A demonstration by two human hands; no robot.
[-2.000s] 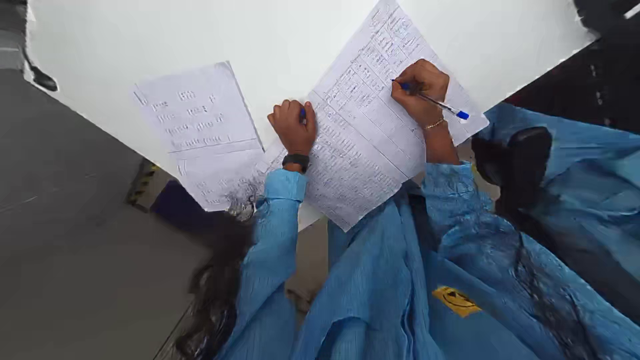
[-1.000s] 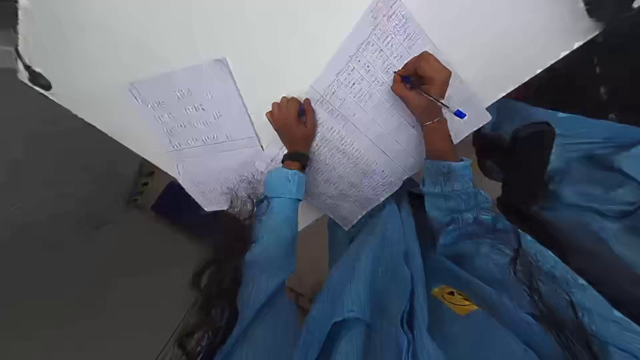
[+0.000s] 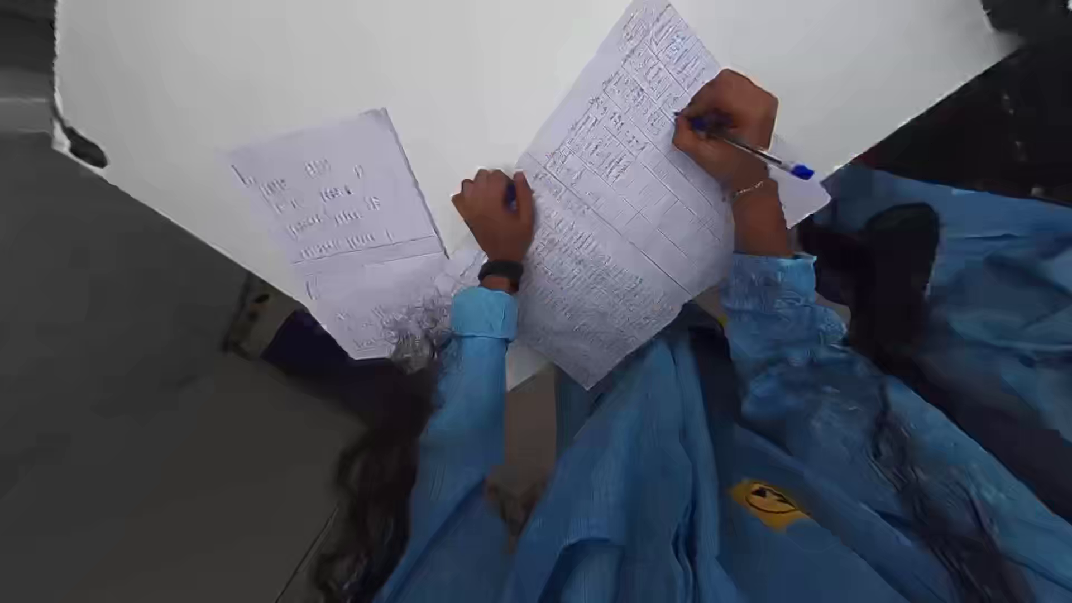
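Note:
A large paper sheet (image 3: 620, 209) with handwriting and ruled table lines lies slanted on the white table. My right hand (image 3: 733, 126) grips a blue-capped ballpoint pen (image 3: 766, 157), its tip on the upper right part of that sheet. At the sheet's left edge rests my left hand (image 3: 498, 213), fingers curled around a small blue object (image 3: 510, 194), perhaps a pen cap. To its left lies a second handwritten paper (image 3: 343, 201), partly covered by dark hair at its lower end. A dark band is on my left wrist, a thin bracelet on my right.
The white table's edge (image 3: 193, 233) runs diagonally at the left, with a dark chipped corner (image 3: 82, 147). Blue clothing (image 3: 997, 251), apparently another person's, is at the right beside a dark object (image 3: 896, 251). Grey floor (image 3: 151, 402) shows at the lower left.
My right hand and the pen have shifted slightly over the sheet. My left hand and both papers have stayed in place.

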